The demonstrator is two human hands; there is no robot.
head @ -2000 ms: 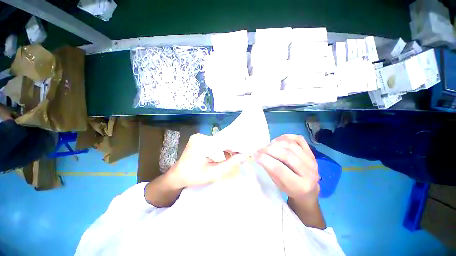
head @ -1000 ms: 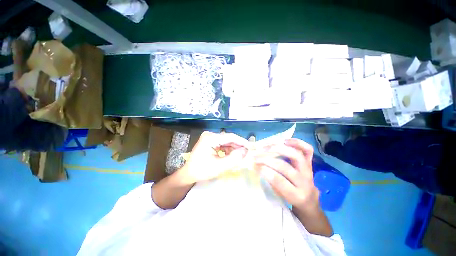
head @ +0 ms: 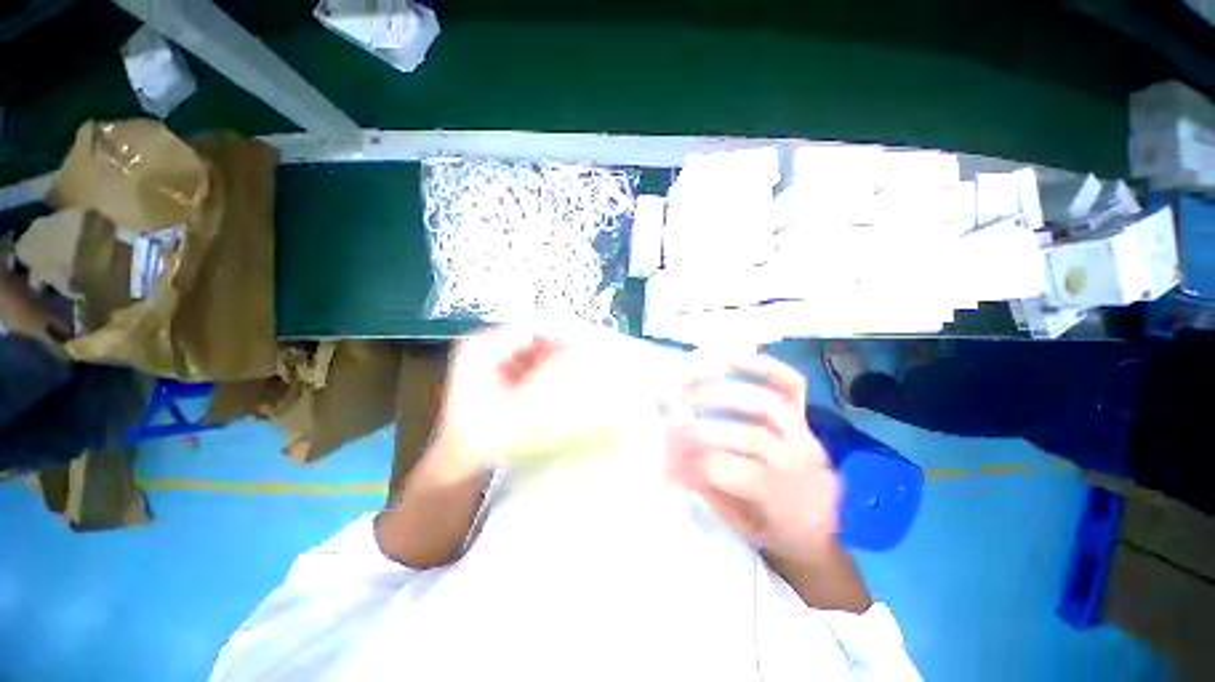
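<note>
A washed-out pale sheet (head: 593,380), likely the label sheet, is between my hands in front of my chest, just below the bench edge. My left hand (head: 513,400) is blurred at the sheet's left side; its fingers are curled and gripping it. My right hand (head: 753,446) is at the sheet's right side with bent fingers, also blurred; I cannot tell whether it pinches the sheet. No sticker can be made out. White retail boxes (head: 853,247) sit in tight rows on the bench. A clear polybag of white parts (head: 526,240) lies to their left.
An open brown shipping carton (head: 237,253) is at left, with a person's arm beside it. A metal rail (head: 533,144) separates the bench from the green belt, which carries white units (head: 387,29). A blue stool (head: 873,486) stands below right. Another person's dark-clothed legs are at right.
The pale sheet, raised between my hands earlier, is now blurred and spread lower. My hands have moved slightly apart, the left one leftward. The view has shifted a little, and belt units show in different places.
</note>
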